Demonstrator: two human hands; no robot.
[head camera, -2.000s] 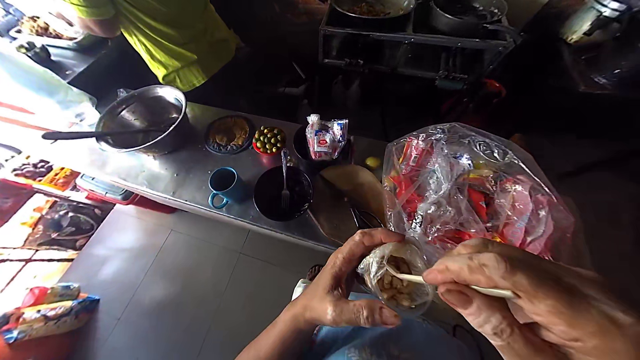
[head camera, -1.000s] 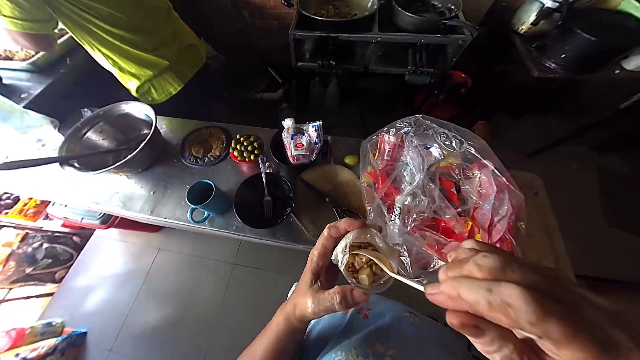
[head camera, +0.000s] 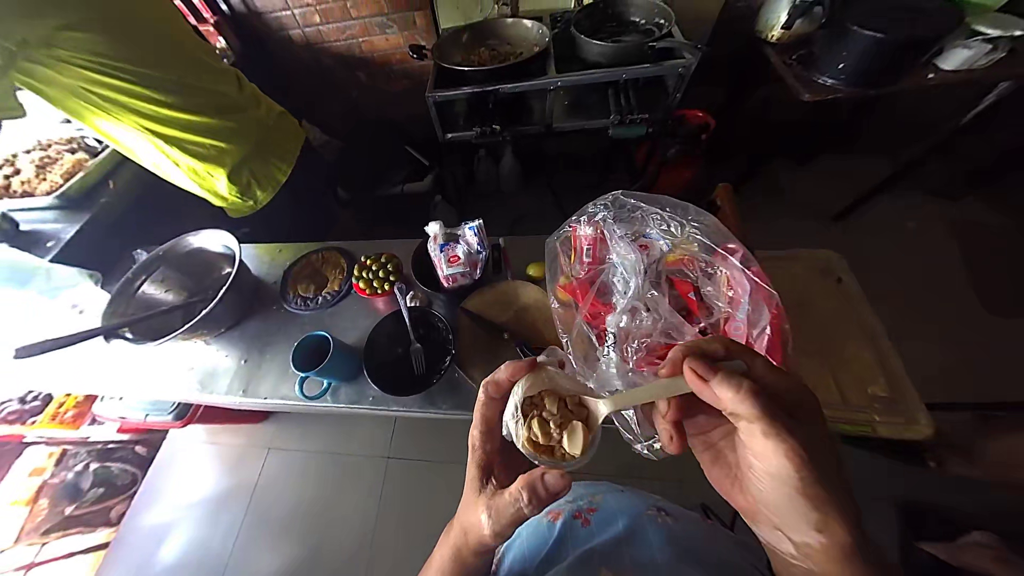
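Note:
My left hand (head camera: 504, 456) holds a small round clear cup (head camera: 556, 428) of pale chunky food, with a crumpled whitish plastic wrap at its rim. In my right hand (head camera: 744, 432) is a cream plastic spoon (head camera: 652, 394), its bowl at the right rim of the cup. Behind the spoon a large clear plastic bag (head camera: 640, 280) of red packets rests on the metal table. A black bowl (head camera: 400, 360) with a metal fork (head camera: 414, 344) in it stands left of the cup, next to a blue mug (head camera: 318, 360).
On the metal table (head camera: 264, 376) stand a steel pot (head camera: 228, 308) with a long-handled utensil, a red container of small green fruits (head camera: 378, 276) and a round wooden board (head camera: 508, 320). Pans sit on a stove (head camera: 560, 88) behind. A person in a yellow-green shirt (head camera: 176, 88) stands at left.
The spoon's bowl, over the food in the cup one second ago, is now at the cup's right rim. The view has shifted, showing more of the stove.

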